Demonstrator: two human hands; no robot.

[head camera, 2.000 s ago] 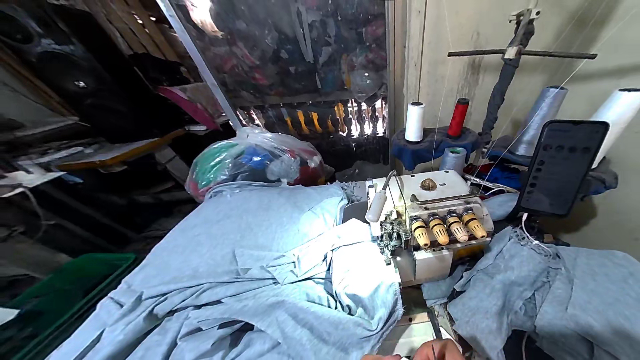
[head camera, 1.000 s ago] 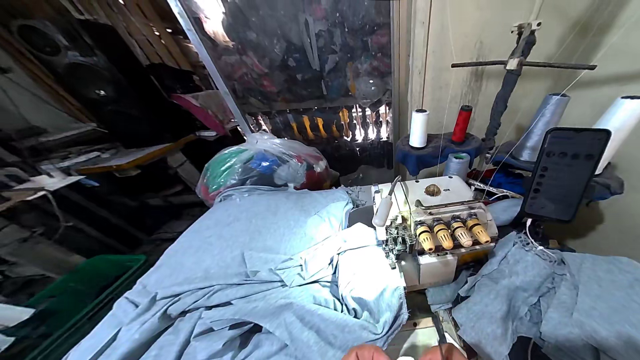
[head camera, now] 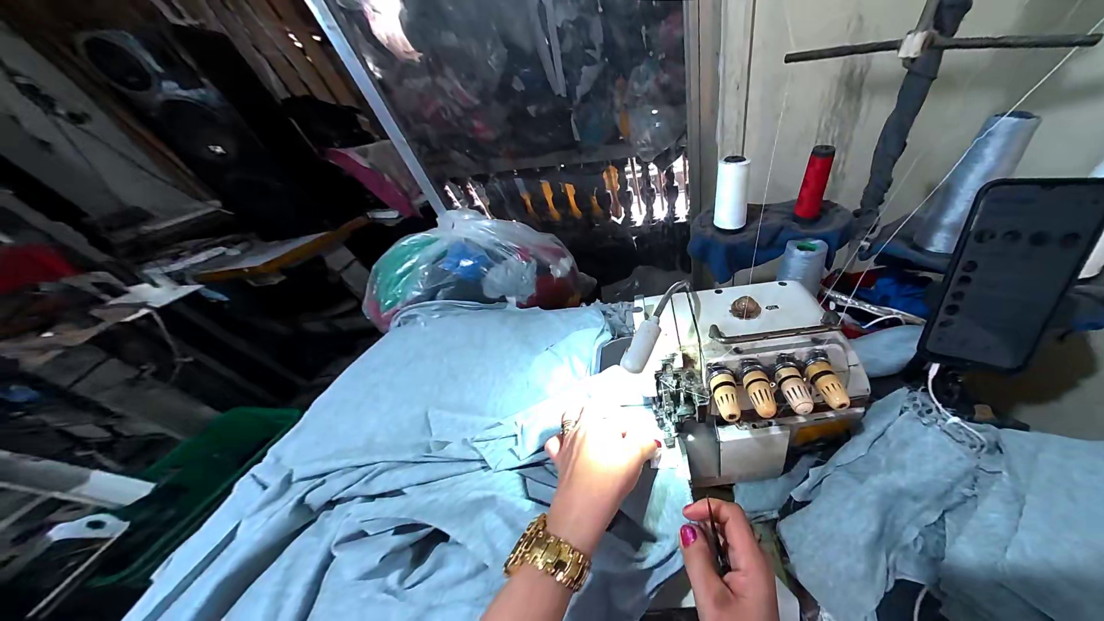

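My left hand (head camera: 604, 444), with a gold watch (head camera: 548, 554) at the wrist, rests on light blue fabric (head camera: 414, 388) just left of the needle area of an overlock sewing machine (head camera: 746, 345). Glare from the machine's lamp (head camera: 641, 345) washes out its fingers, so whether they grip the cloth cannot be told. Low in front of the machine, my right hand (head camera: 731, 552) pinches a slim dark pointed tool (head camera: 716, 530), perhaps tweezers or thread snips. Four tension knobs (head camera: 776, 388) line the machine's front.
Light blue fabric pieces (head camera: 949, 509) lie at the right, below a phone (head camera: 1013, 272) on a mount. Thread cones (head camera: 731, 194) stand behind the machine. A clear plastic bag (head camera: 474, 263) of coloured cloth sits behind the fabric, and a green crate (head camera: 207, 483) is at the left.
My left hand has moved up from the lower edge of the view onto the fabric beside the needle area. My right hand shows more fully, with the dark tool in its fingers.
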